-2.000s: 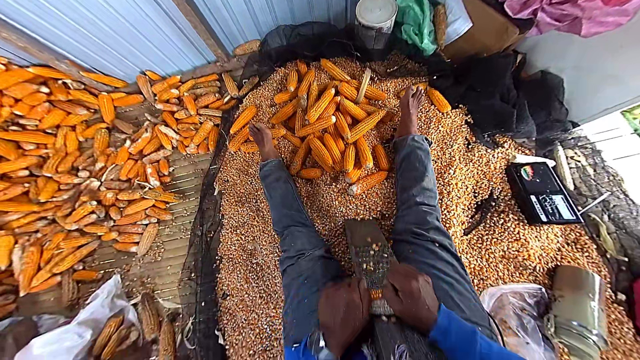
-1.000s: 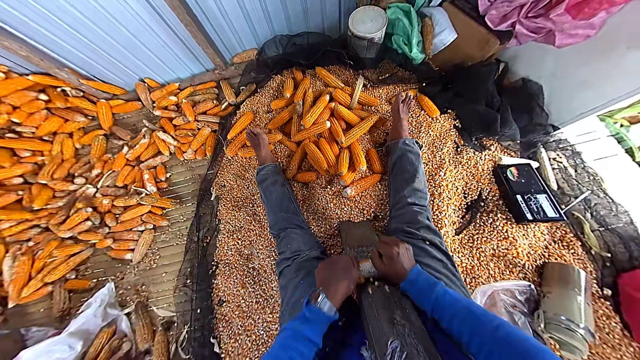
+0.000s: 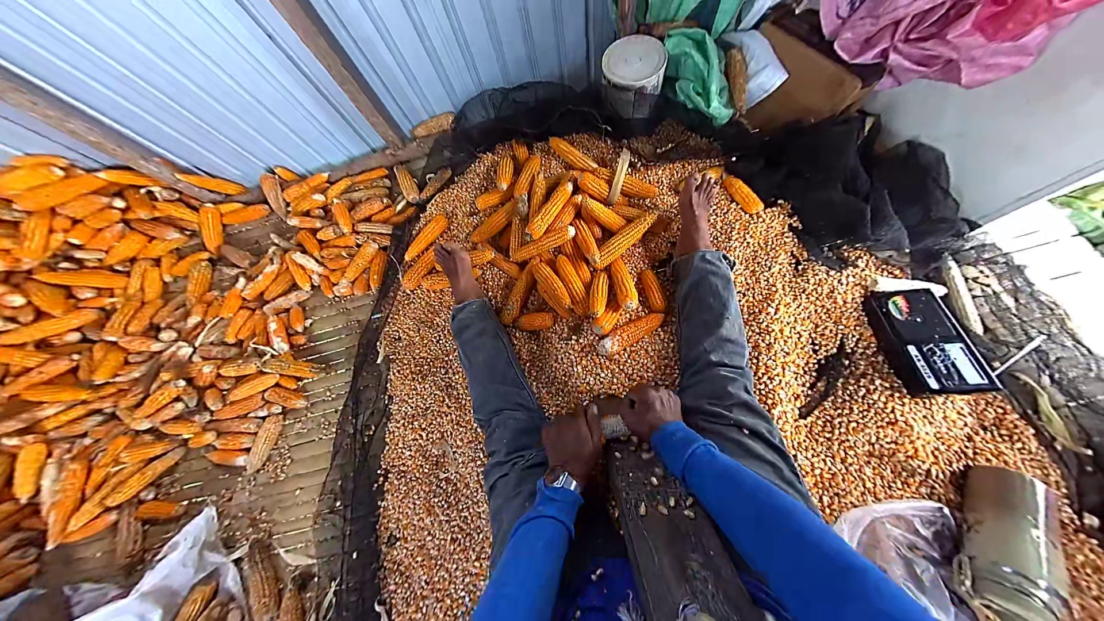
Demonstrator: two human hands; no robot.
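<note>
A dark wooden board [image 3: 668, 535] lies lengthwise between my legs, with loose kernels on it. At its far end both hands grip a corn cob [image 3: 613, 425], mostly hidden by the fingers. My left hand [image 3: 573, 442] holds the cob's left part and wears a metal wristwatch [image 3: 561, 479]. My right hand [image 3: 650, 410] closes round its right part. Beyond them, a heap of orange corn ears [image 3: 569, 241] rests between my bare feet on a thick layer of shelled kernels [image 3: 466, 414].
More corn ears [image 3: 138, 319] cover the slatted floor at left. A black radio [image 3: 931, 342] and a metal cylinder [image 3: 1013, 535] stand at right. A lidded can [image 3: 634, 73] sits by the corrugated wall. Black netting [image 3: 354, 440] edges the kernels.
Two seconds ago my hands were lower on the board, over its ridged surface. They have moved forward to its far end, and the cob shows between them.
</note>
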